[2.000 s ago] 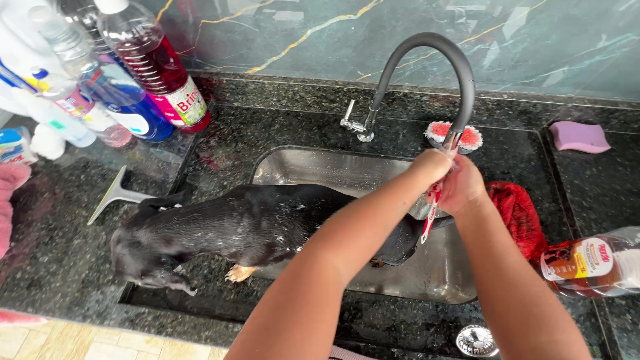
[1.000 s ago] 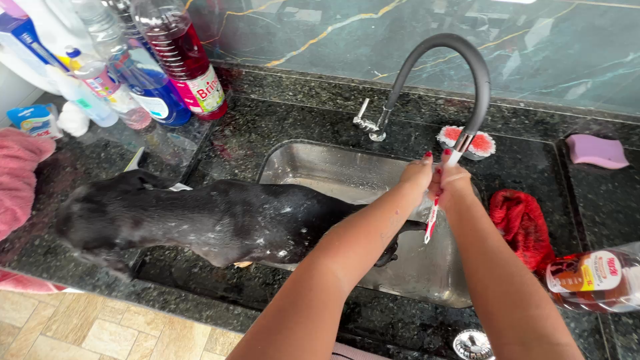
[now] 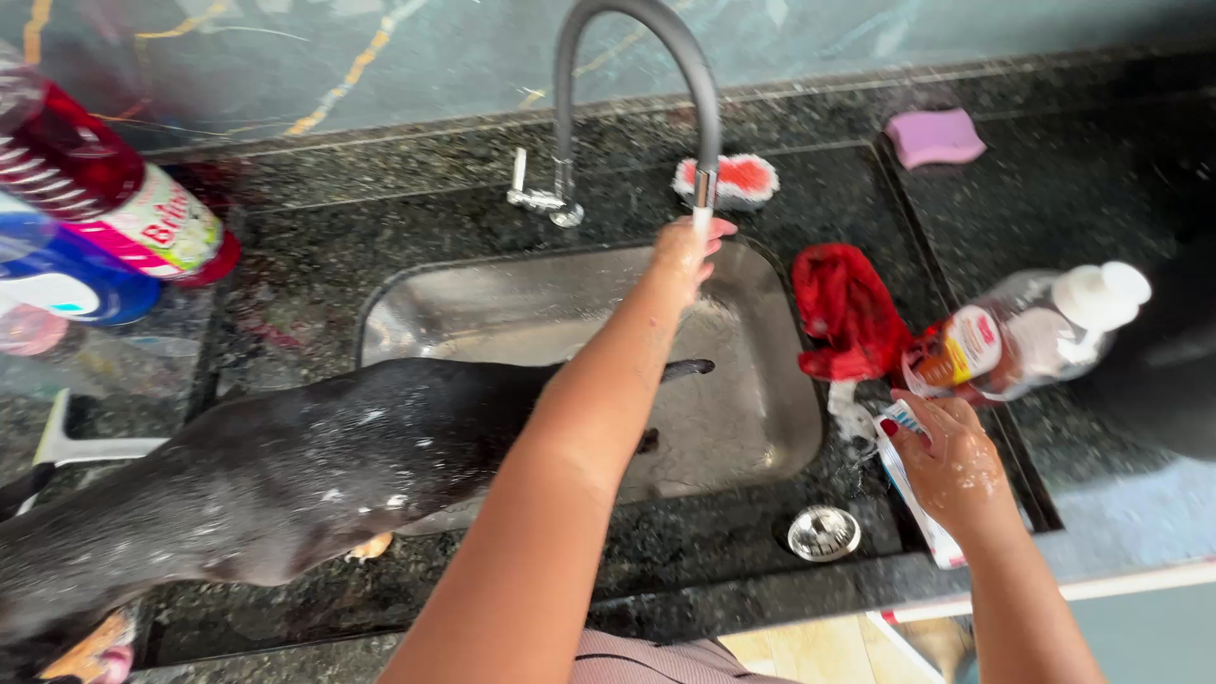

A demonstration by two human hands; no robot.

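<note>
My left hand (image 3: 686, 255) is under the spout of the grey flexible faucet (image 3: 708, 104), with water running over it; its fingers are partly spread and hold nothing visible. My right hand (image 3: 950, 465), dotted with suds, is at the right counter with its fingers on a white and blue tube (image 3: 914, 489). A wet black dog (image 3: 313, 465) with white foam flecks stretches from the lower left to the steel sink (image 3: 760, 427), its tail over the basin. My left forearm covers part of its rear. A tan paw (image 3: 370, 546) shows at the sink's front edge.
Right of the sink lie a red cloth (image 3: 845, 313), a bottle of amber liquid (image 3: 978, 351) and a steel strainer (image 3: 824, 533). Behind are a red and white scrubber (image 3: 730, 180) and a purple sponge (image 3: 936, 138). Bottles (image 3: 152, 223) and a white squeegee (image 3: 100, 446) are at left.
My right hand has moved from the faucet to the tube at the right. My left hand remains by the spout. The red and white toothbrush seen between my hands earlier no longer shows there.
</note>
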